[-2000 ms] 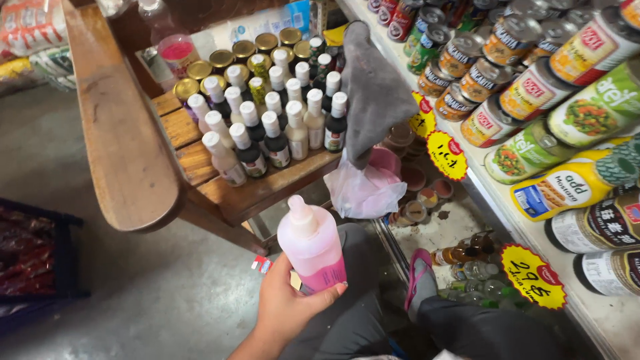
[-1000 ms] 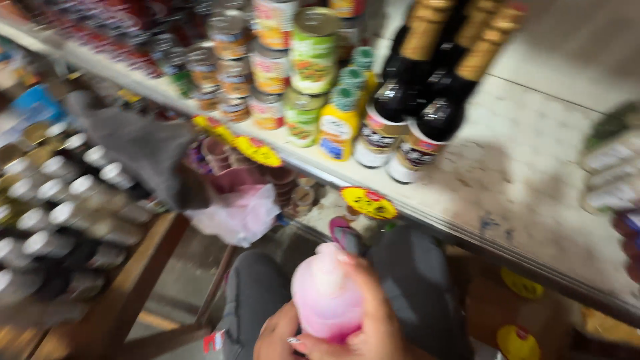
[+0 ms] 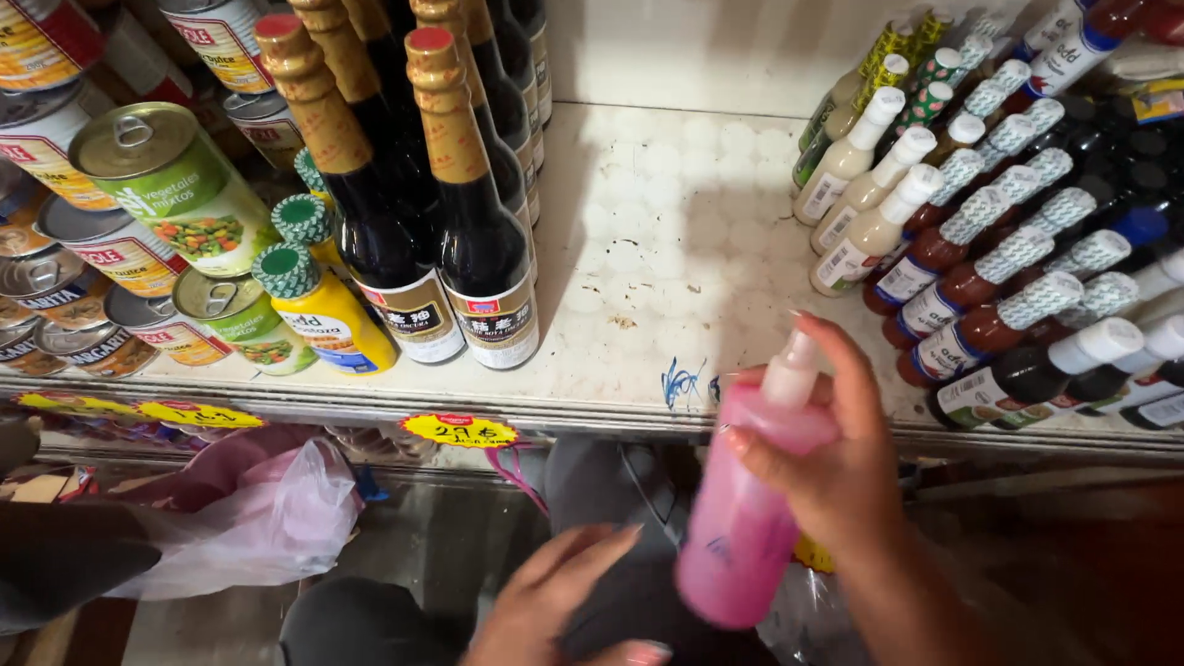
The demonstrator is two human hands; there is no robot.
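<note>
My right hand (image 3: 823, 425) is closed around a translucent plastic spray bottle (image 3: 740, 518) of pink liquid, one finger on its pale nozzle. The bottle is tilted, just in front of the shelf edge. My left hand (image 3: 564, 601), blurred, is at the bottom centre with fingers apart and nothing in it, left of the bottle and not touching it. Behind them lies a stretch of white shelf (image 3: 629, 277) with dark specks and a blue scribble. Dark soy sauce bottles (image 3: 490, 314) stand on its left, and sauce bottles with white caps (image 3: 860, 240) on its right.
Stacked food cans (image 3: 194, 194) and a yellow mustard bottle (image 3: 333, 324) fill the shelf's left. Red sauce bottles (image 3: 953, 333) and dark bottles crowd the right. Yellow price tags (image 3: 460, 430) line the shelf edge. A pale plastic bag (image 3: 268, 527) hangs below, near my knees.
The view has swung right along the shelf, away from the wooden rack. Both hands were at the bottle a second ago; now only my right hand holds it, and my left hand is apart from it.
</note>
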